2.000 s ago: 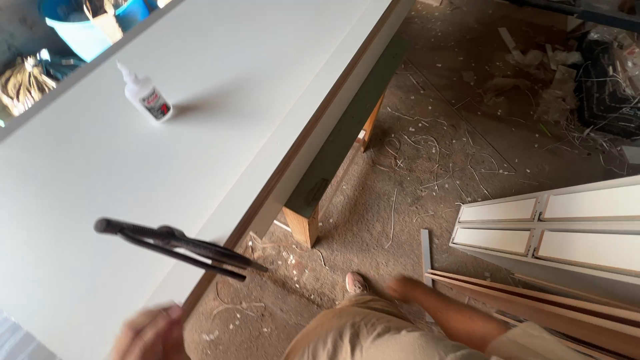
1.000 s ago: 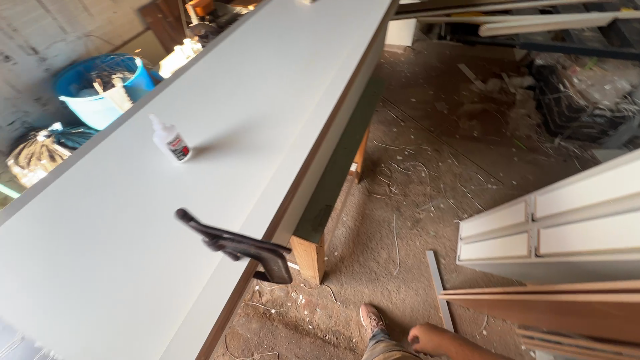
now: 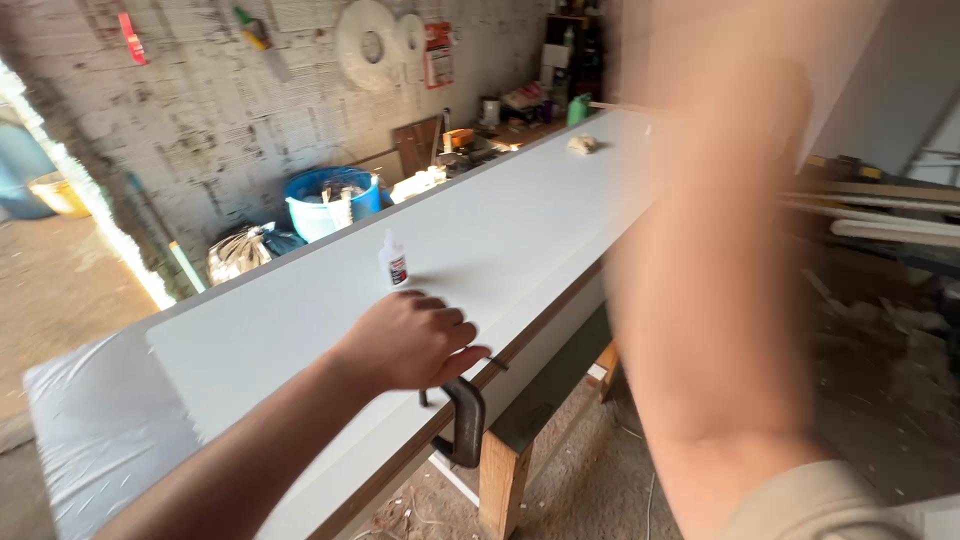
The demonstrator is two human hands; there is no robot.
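My left hand (image 3: 420,337) is closed around the upper part of a black metal C-clamp (image 3: 469,424), whose frame hangs over the near edge of a long white laminate panel (image 3: 495,225). My right forearm rises large and blurred across the right side, and my right hand (image 3: 712,45) is a blur at the top edge; its fingers cannot be made out. A white plastic glue bottle (image 3: 395,262) with a narrow nozzle stands upright on the panel just beyond my left hand. Farther along the panel lies a small crumpled beige piece (image 3: 583,143).
A green-topped wooden trestle (image 3: 506,472) stands under the panel. Behind the far edge are a blue tub (image 3: 330,199) of scraps and a tied bag (image 3: 240,255). Plastic film (image 3: 112,427) covers the left end. Light strips (image 3: 892,229) lie at the right.
My left hand is now at the clamp, which it was not touching a second ago. My right arm has risen from low at the right to the top of the view. The view has tilted up.
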